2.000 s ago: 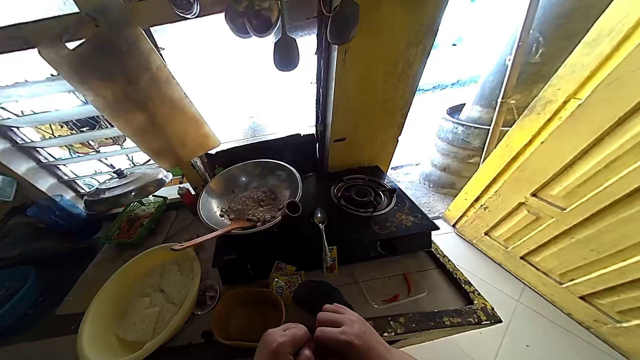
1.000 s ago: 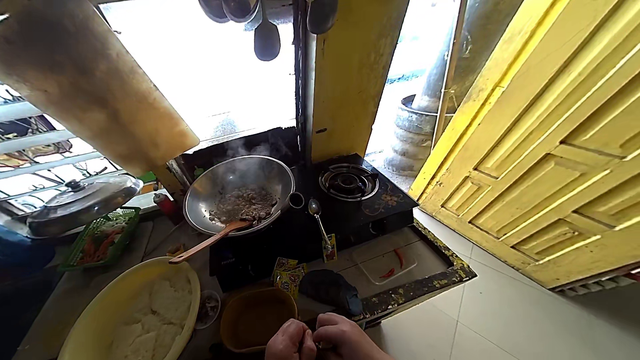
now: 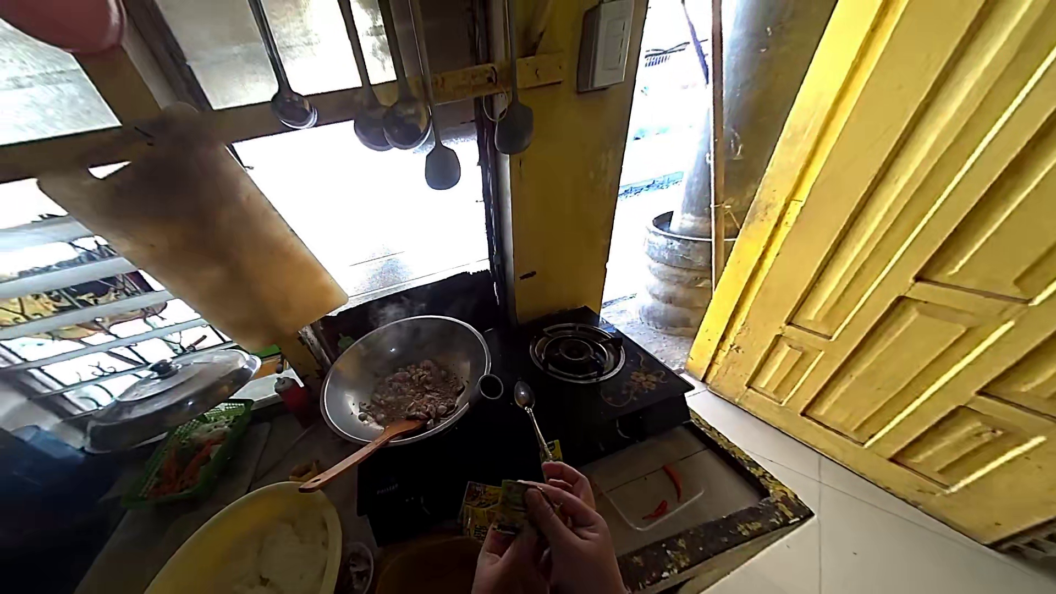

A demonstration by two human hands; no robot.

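My left hand (image 3: 510, 561) and my right hand (image 3: 573, 528) are together at the bottom centre, both pinching a small green-yellow packet (image 3: 513, 499). Similar yellow packets (image 3: 478, 507) lie just left of it on the dark stove. Beyond my hands a metal spoon (image 3: 532, 412) rests on the stove beside another packet. The steaming wok (image 3: 346, 388) holds browned, chopped meat (image 3: 412, 392), and a wooden spatula (image 3: 359, 458) leans over its rim. Two red chillies (image 3: 657, 510) lie in a clear shallow container to the right of my hands.
An unused burner (image 3: 577, 353) is right of the wok. At left are a yellow basin (image 3: 330, 528) with white contents, a green basket (image 3: 235, 421) of vegetables and a metal lid (image 3: 177, 388). Ladles (image 3: 406, 124) and a cutting board (image 3: 214, 239) hang above. A yellow door (image 3: 891, 330) stands at right.
My hands have risen from the bottom edge toward the spoon, and a small packet now shows between the fingers. The view has tilted upward.
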